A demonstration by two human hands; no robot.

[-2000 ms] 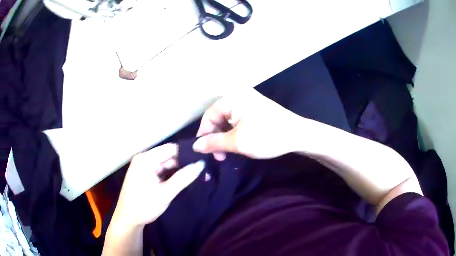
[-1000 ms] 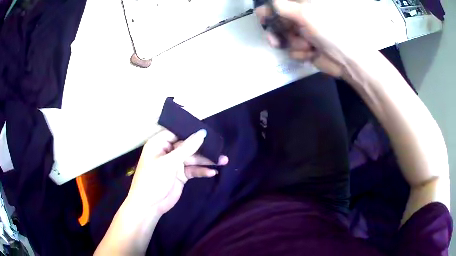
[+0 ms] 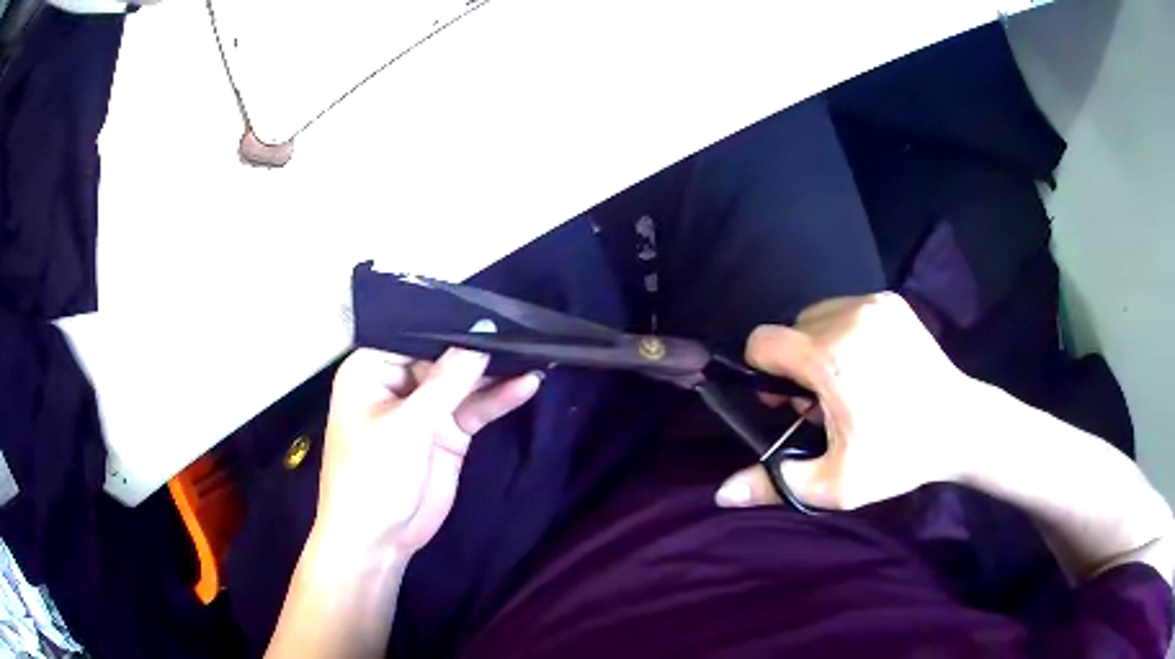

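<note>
My left hand (image 3: pixel 406 431) pinches a short navy-black fabric piece (image 3: pixel 393 306) just over the table's front edge. My right hand (image 3: pixel 863 406) holds the tailor's shears (image 3: pixel 653 348) by their black loops over my lap. The shears' blades are a little apart and point left, lying along the fabric piece. Whether they are cutting the cloth cannot be told. A thin silvery spike (image 3: pixel 789 433) also sticks out of my right hand near the loops.
The white machine table (image 3: pixel 425 167) fills the top, with a brown patch (image 3: pixel 267 151) and thin seam lines. Navy cloth with a gold button (image 3: pixel 298 451) lies on my lap. An orange curved thing (image 3: pixel 196 534) is below the table at left. Dark cloth (image 3: pixel 52 219) hangs at far left.
The shears were on the table, then my right hand reached to them and brought them down to the fabric piece. My left hand keeps the piece, now turned more level. The view has shifted.
</note>
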